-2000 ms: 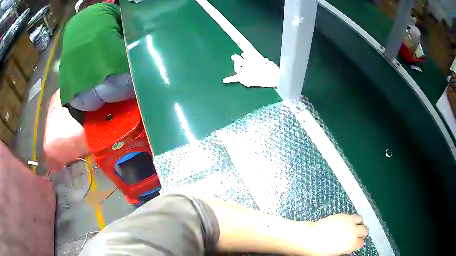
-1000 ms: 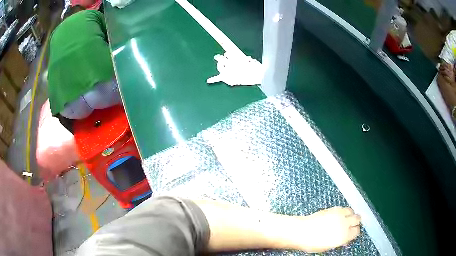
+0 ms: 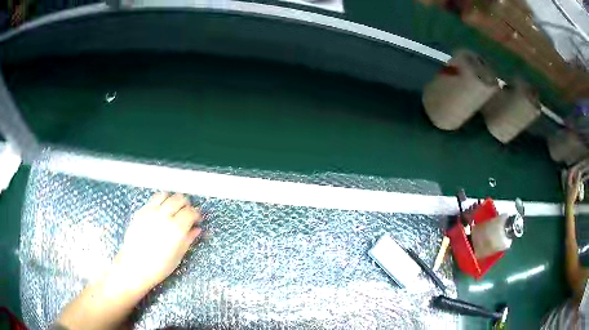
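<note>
My left hand [image 3: 158,235] is bare and rests palm down on the silvery bubble wrap mat [image 3: 284,258], at its left part. Its fingers are bent and slightly apart near the white strip [image 3: 258,188]. I see nothing held in it; its underside is hidden. My right hand is not in view. On the mat's right part lie a small white block [image 3: 395,259], a slim black stick [image 3: 426,271] and a short yellowish stick [image 3: 442,252].
A red bin [image 3: 464,250] holds a translucent bottle [image 3: 491,237]. A black-handled hammer [image 3: 468,307] lies in front of it. Beige rounded units [image 3: 455,93] stand on the green conveyor [image 3: 258,116] at back right. Another person's arm [image 3: 572,238] is at the right edge.
The view has swung to the right. The red-and-green stool-like object has left view; the bin, tools and beige units have come in. My left hand now shows further left, still on the mat.
</note>
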